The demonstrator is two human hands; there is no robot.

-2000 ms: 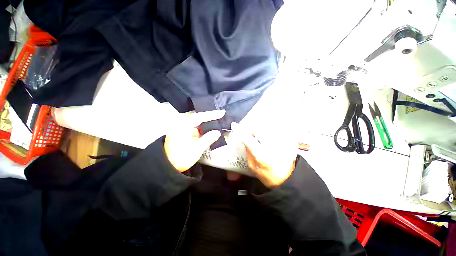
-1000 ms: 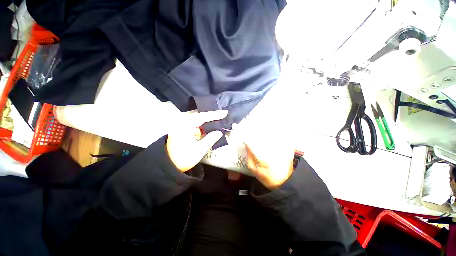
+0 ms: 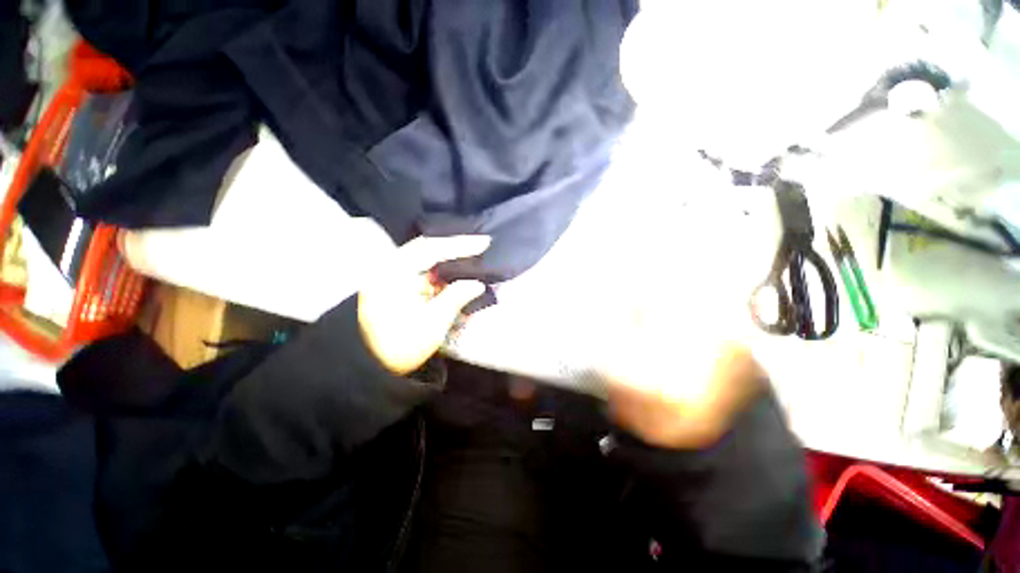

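A dark navy garment piece (image 3: 503, 123) lies across the white table, its narrow end near the table's front edge. My left hand (image 3: 408, 302) holds that end between thumb and fingers. My right hand (image 3: 688, 386) is away from the cloth, to the right near the table edge. It is blurred and washed out by glare, so its fingers and anything in them cannot be made out. Black shears (image 3: 796, 269) lie on the table to the right of my right hand, with green thread snips (image 3: 853, 280) beside them.
The white sewing machine (image 3: 940, 146) stands at upper right, its needle area (image 3: 761, 168) in glare. An orange-red basket (image 3: 106, 285) with a dark phone-like object and plastic is at left. A red basket (image 3: 895, 498) is below the table at right. A pale parts tray (image 3: 967, 397) is at the right edge.
My right hand has left the cloth's end and moved right and slightly down, towards the shears' side. My left hand still holds the cloth, shifted slightly left.
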